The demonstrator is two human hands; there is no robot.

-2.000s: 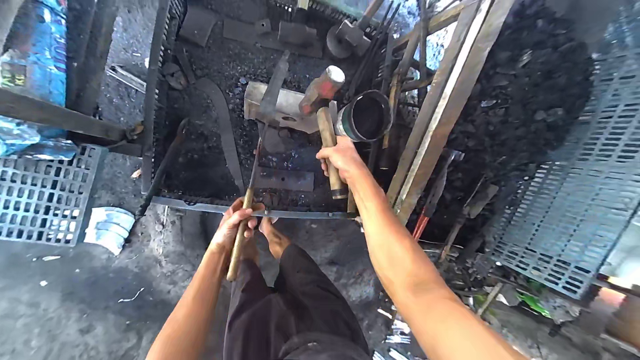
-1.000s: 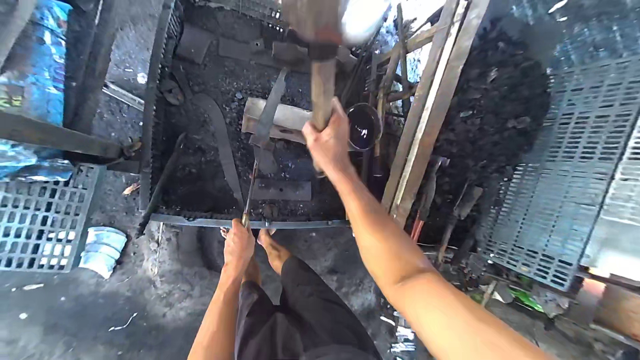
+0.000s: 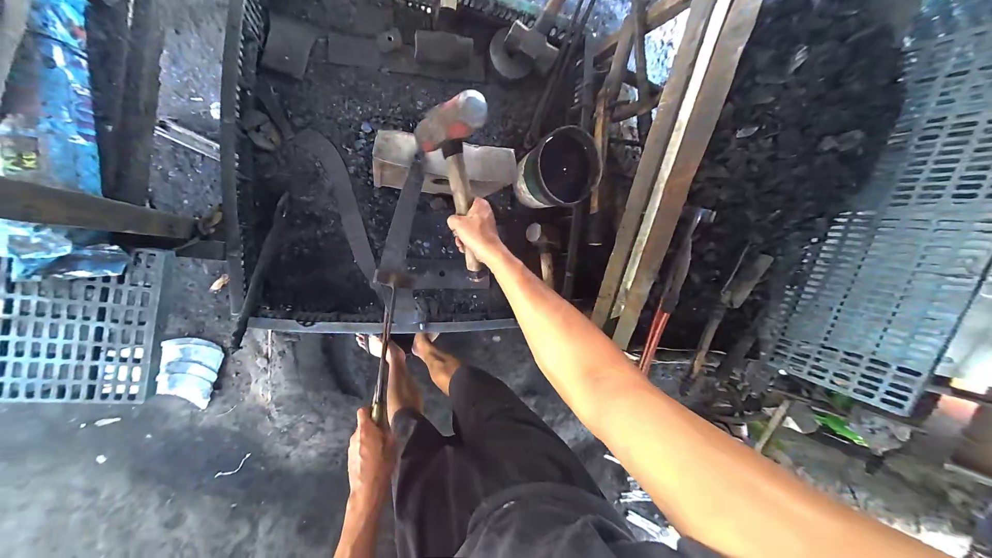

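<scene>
My left hand (image 3: 370,449) grips the end of a long thin rod or tang that leads up to a dark metal blade (image 3: 403,221). The blade's far end lies on a pale metal block, an anvil by its look (image 3: 484,167). My right hand (image 3: 477,229) is closed around the wooden handle of a hammer (image 3: 452,120). The hammer's head is at the blade's tip, over the block's left part; whether they touch I cannot tell. Just right of the block stands a round can with dark contents (image 3: 531,180).
A curved dark metal strip (image 3: 339,186) lies left of the blade. A smaller hammer (image 3: 543,240) is below the can. Long beams (image 3: 670,178) slant at the right, beside charcoal (image 3: 798,116) and a plastic crate (image 3: 876,232). A metal rim (image 3: 287,325) borders the near side.
The raised hammer has come down to the blade's tip over the block. My left hand has moved back toward me, and the blade has shifted with it.
</scene>
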